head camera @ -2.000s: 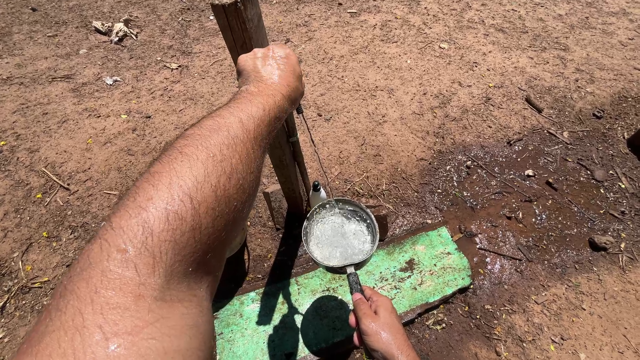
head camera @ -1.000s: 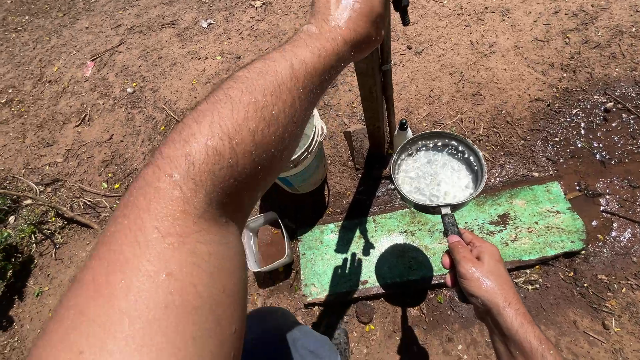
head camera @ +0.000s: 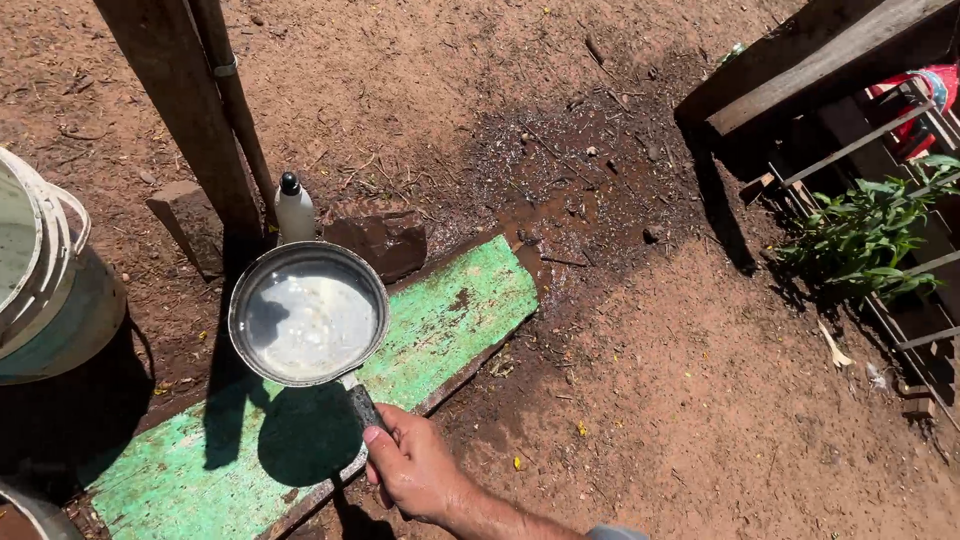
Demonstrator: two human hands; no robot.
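My right hand (head camera: 416,461) grips the dark handle of a metal saucepan (head camera: 309,313) that contains clear liquid. The pan is held above a green-painted wooden board (head camera: 457,322) on the ground and casts a round shadow on it. Just beyond the pan's rim stands a white bottle with a black cap (head camera: 295,210), partly hidden by the pan. A wooden post (head camera: 180,105) with a thin pipe (head camera: 238,112) along it rises behind. My left hand is out of the frame.
A plastic bucket (head camera: 64,292) is at the left, with part of another container (head camera: 34,514) below it. A dark stone block (head camera: 379,240) lies behind the board. Muddy water (head camera: 570,202) spreads past the board's end. Wooden slats and a leafy plant (head camera: 870,232) are at the right.
My left hand and arm, which reached up to the top of the post, have left the view. My right hand still holds the pan. The view has shifted to the right.
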